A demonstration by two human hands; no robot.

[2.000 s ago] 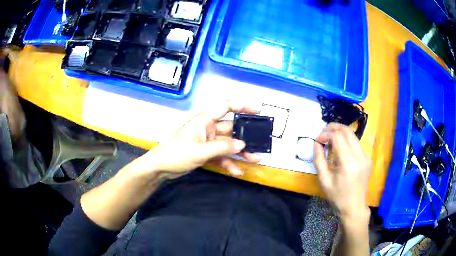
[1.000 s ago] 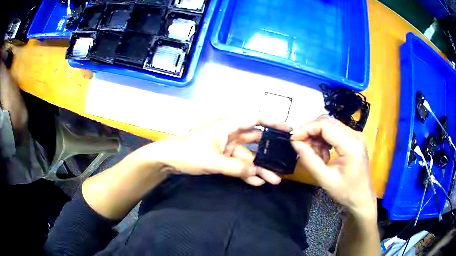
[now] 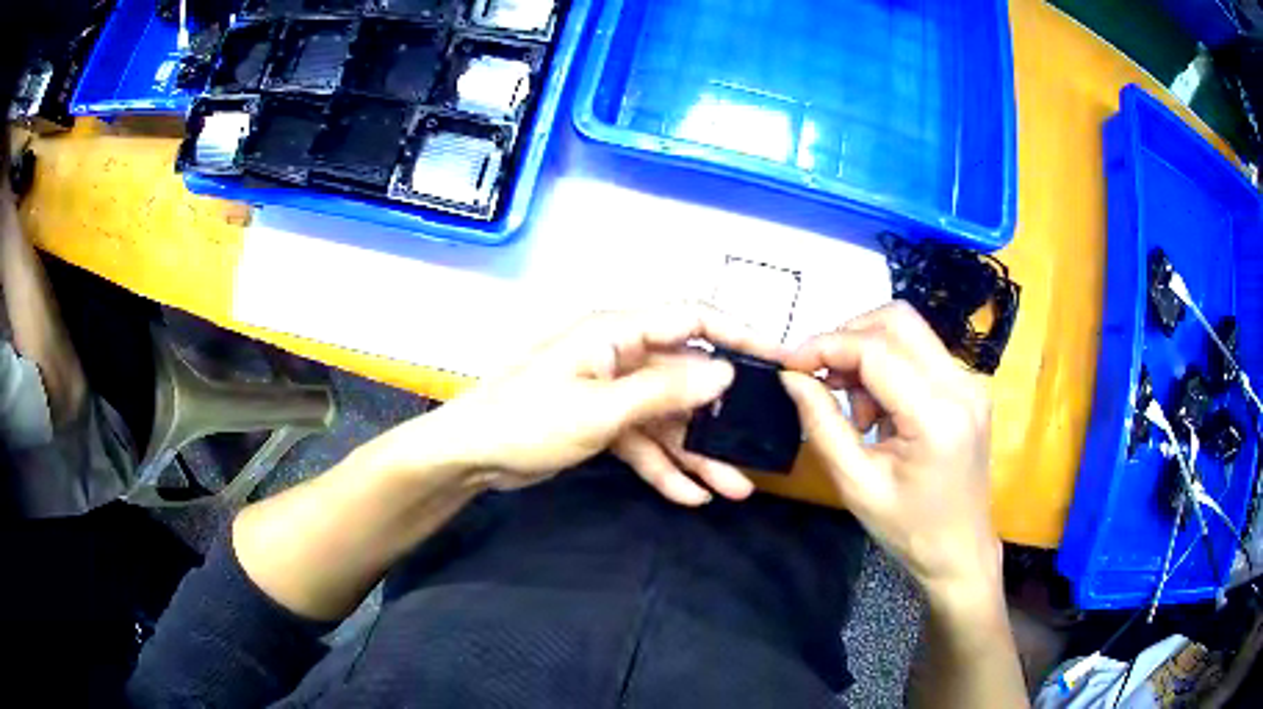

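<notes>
My left hand (image 3: 610, 409) holds a square black housing shell (image 3: 748, 416) above the table's front edge, thumb on its upper left part. My right hand (image 3: 900, 429) has thumb and forefinger closed at the housing's upper right corner. A thin ring between the fingers and housing cannot be made out. One thin black sealing ring (image 3: 799, 298) lies on the white work sheet (image 3: 374, 298) just beyond the housing. A tangled pile of sealing rings (image 3: 956, 298) lies at the sheet's right end.
A blue tray of laid-out housings (image 3: 515, 222) stands at upper left, beside a blue supply tray (image 3: 831, 187). A blue tray of cabled units (image 3: 1108, 513) stands at far right, another blue tray (image 3: 118, 69) at far left. A person's arm (image 3: 35, 298) shows at the left edge.
My right hand has left the sheet, where it touched a loose ring, and come to the housing. That ring no longer shows on the sheet. The housing has moved right and nearer my lap.
</notes>
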